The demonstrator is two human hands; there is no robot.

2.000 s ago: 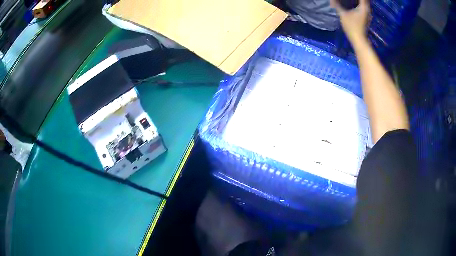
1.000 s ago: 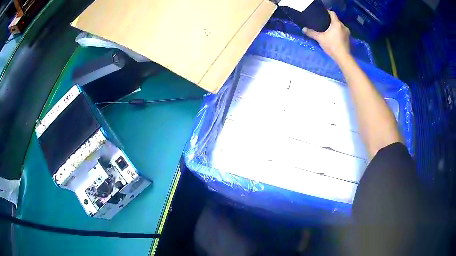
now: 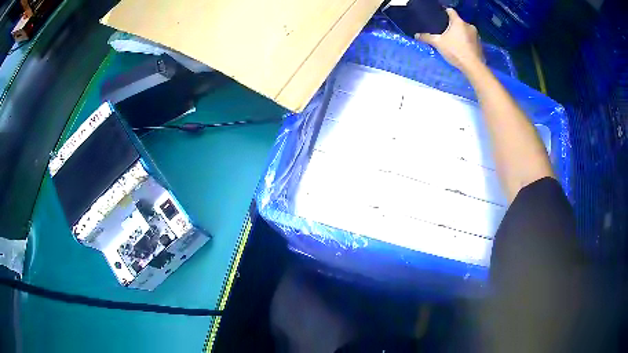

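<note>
My right hand (image 3: 456, 40) reaches out at the top right, beyond the far rim of the crate. It is closed round a black housing (image 3: 417, 16), with a small white part at its far end, cut off by the top edge. A film-lined blue crate (image 3: 330, 243) lies below my right forearm, with rows of white-faced pieces (image 3: 399, 165) in it. My left hand is not in view.
A tan cardboard divider (image 3: 248, 41) lies at the top, over the crate's far left corner. The screw feeder (image 3: 127, 200) stands on the green mat (image 3: 206, 172). Behind it are dark housings (image 3: 138, 83) and a cord. A black cable (image 3: 117, 303) crosses the lower left.
The crate, feeder and divider have shifted left in view since the oldest frame. My right hand and the black housing now show more fully, beyond the crate's far rim.
</note>
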